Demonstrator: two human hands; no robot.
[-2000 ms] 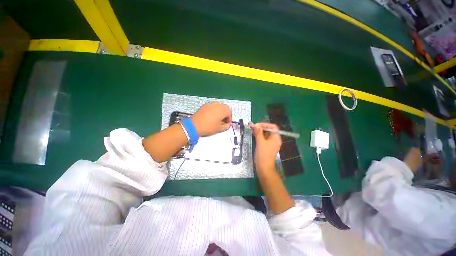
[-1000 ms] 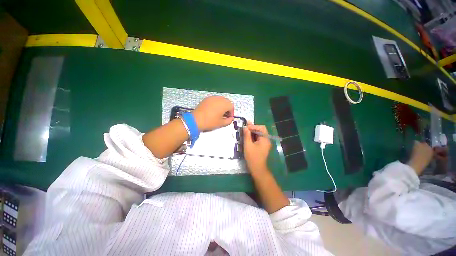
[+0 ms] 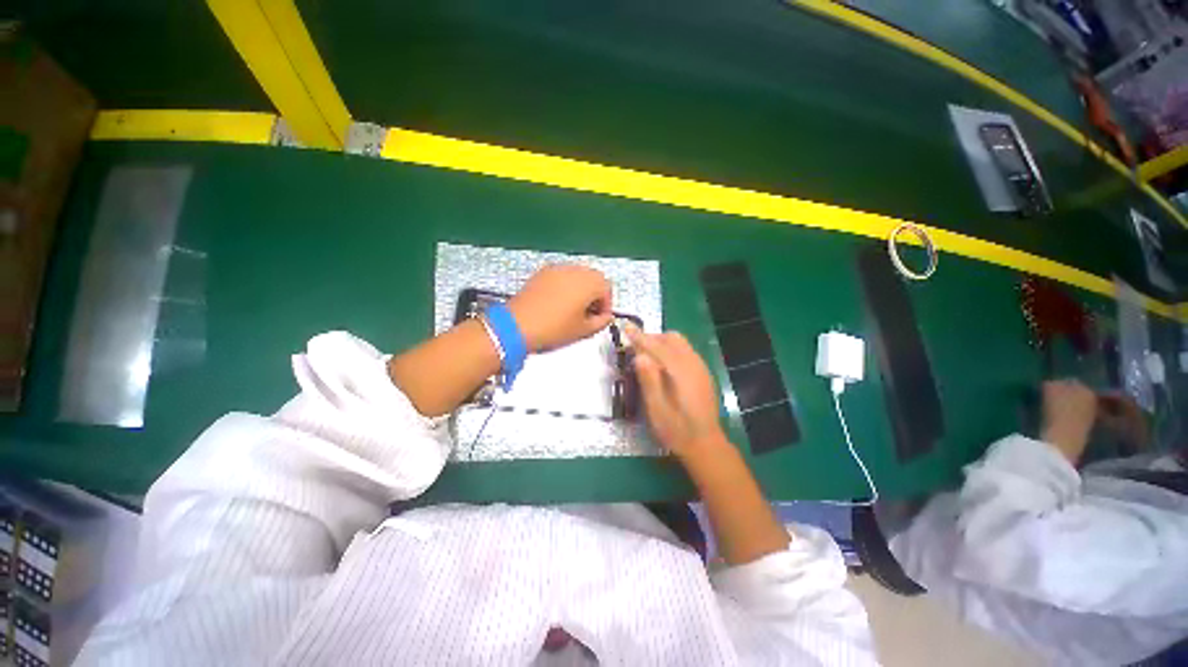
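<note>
The tablet housing [image 3: 560,391], a dark rim with a white inside, lies on the silvery bubble-wrap sheet [image 3: 547,440]. My left hand [image 3: 563,306] is over its upper part, fingers bent together at the upper right; whether it grips something is hidden. A blue wrist strap [image 3: 507,341] is on my left wrist. My right hand [image 3: 676,388] is at the housing's right edge, fingertips close to my left fingertips. The tweezers do not show clearly now, so its hold cannot be told.
Right of the work lie a dark strip divided into rectangles [image 3: 748,354], a white power adapter [image 3: 840,354] with cable, a longer dark strip [image 3: 900,352] and a pale ring [image 3: 912,250]. A clear film sheet [image 3: 120,300] lies left. A yellow rail [image 3: 625,181] runs behind. Another person's hand [image 3: 1068,414] is far right.
The tweezers stuck out rightward from my right hand before and no longer show clearly. My right hand moved left to the housing's edge, then turned with its back more upward. My left hand stayed nearly in place.
</note>
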